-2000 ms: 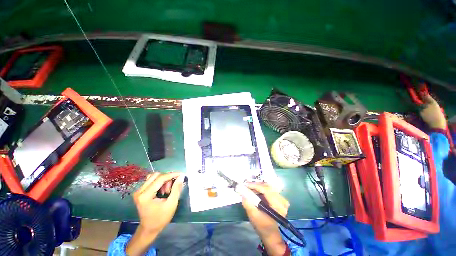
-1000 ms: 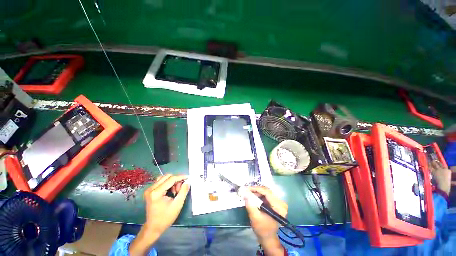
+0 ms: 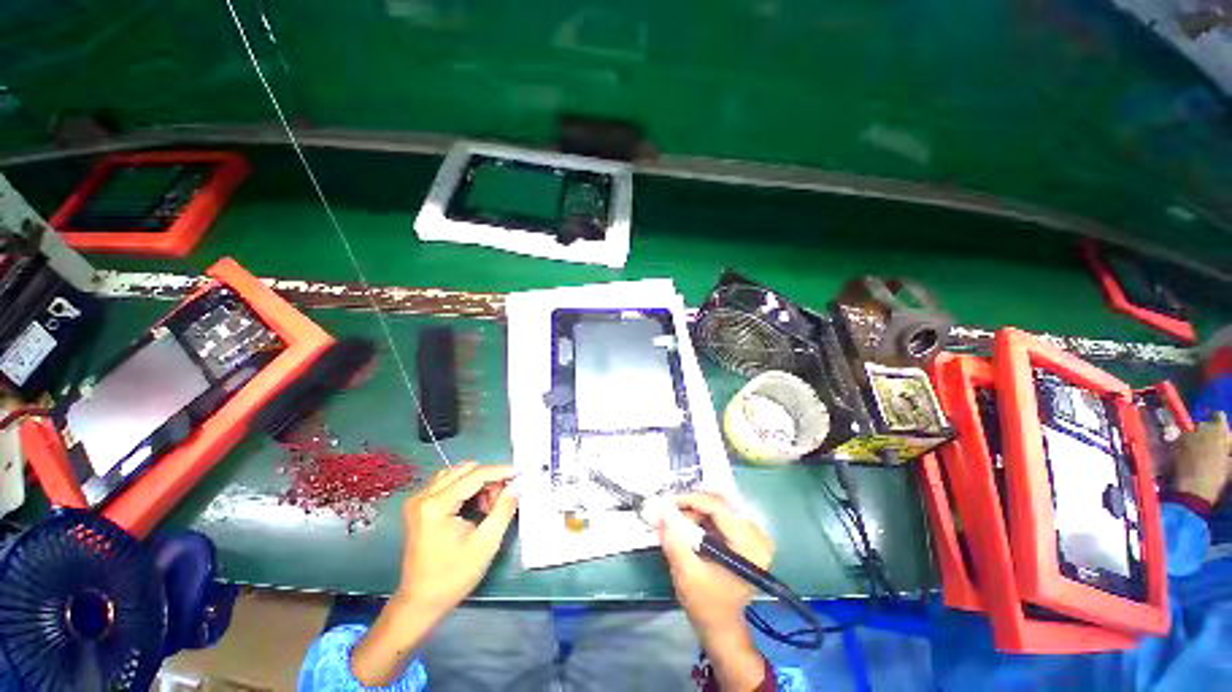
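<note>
The open tablet (image 3: pixel 620 381) lies in a white foam tray (image 3: pixel 534 446) in front of me, silver battery above, circuit board at the lower end. My right hand (image 3: pixel 713 552) grips the soldering iron (image 3: pixel 736 557), its pale tip over the left part of the board. My left hand (image 3: pixel 454 530) is at the tray's left edge, fingertips pinched together. The thin solder wire (image 3: pixel 349 246) runs from overhead down to these fingers. A small dark red thing shows between thumb and fingers, too small to name. A pile of tiny red components (image 3: pixel 341 479) lies left of my left hand.
A cleaning pot (image 3: pixel 776 418), fume fan (image 3: pixel 759 329) and iron stand (image 3: pixel 903 406) stand right of the tray. Red-framed tablets (image 3: pixel 1081 487) are stacked at right; another (image 3: pixel 176 385) lies at left. A desk fan (image 3: pixel 84 611) is lower left. Framed tablets lie on the green conveyor behind.
The view has shifted somewhat. My left hand has turned slightly and stays by the tray edge; the iron tip stays over the board. The other person's hand at far right has moved lower.
</note>
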